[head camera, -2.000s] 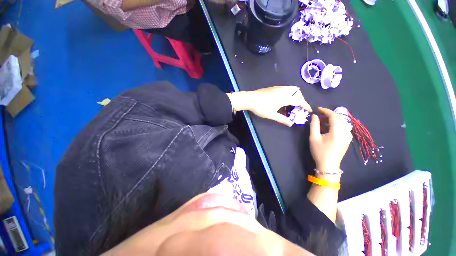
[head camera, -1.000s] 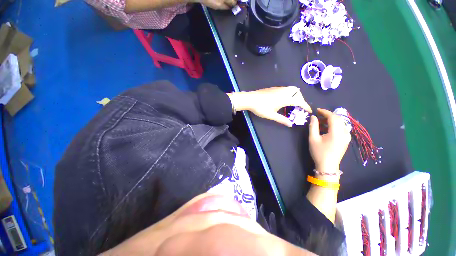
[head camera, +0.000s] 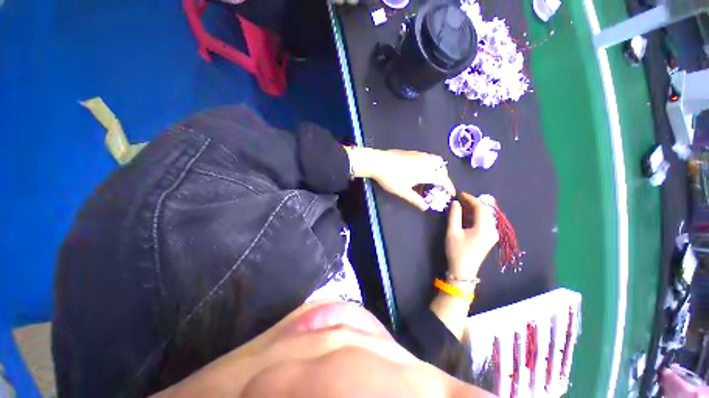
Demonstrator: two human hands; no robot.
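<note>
My left hand (head camera: 406,175) is shut on a small jagged white-purple part (head camera: 438,198), held between thumb and fingers just above the black bench. My right hand (head camera: 472,233), with an orange wristband, is close beside it, thumb and forefinger near the part. Its curled fingers close around thin red wire leads (head camera: 507,242), which fan out past the hand with tiny white ends. A round white-purple piece shows at the top of the leads, partly hidden by the fingers. The exact contact between right fingertips and part is too small to tell.
Two purple rings (head camera: 466,141), a black lidded cup (head camera: 443,43) and a white-purple pile (head camera: 494,66) lie beyond my left hand. A slotted foam tray (head camera: 571,299) with red bundles is by my right forearm. A green conveyor (head camera: 583,194) runs alongside; a red stool (head camera: 260,58) stands behind.
The view has turned and shifted, so bench things sit further left and more of the conveyor's far side shows. Both hands keep nearly the same pose. The neighbour's forearm has left the view.
</note>
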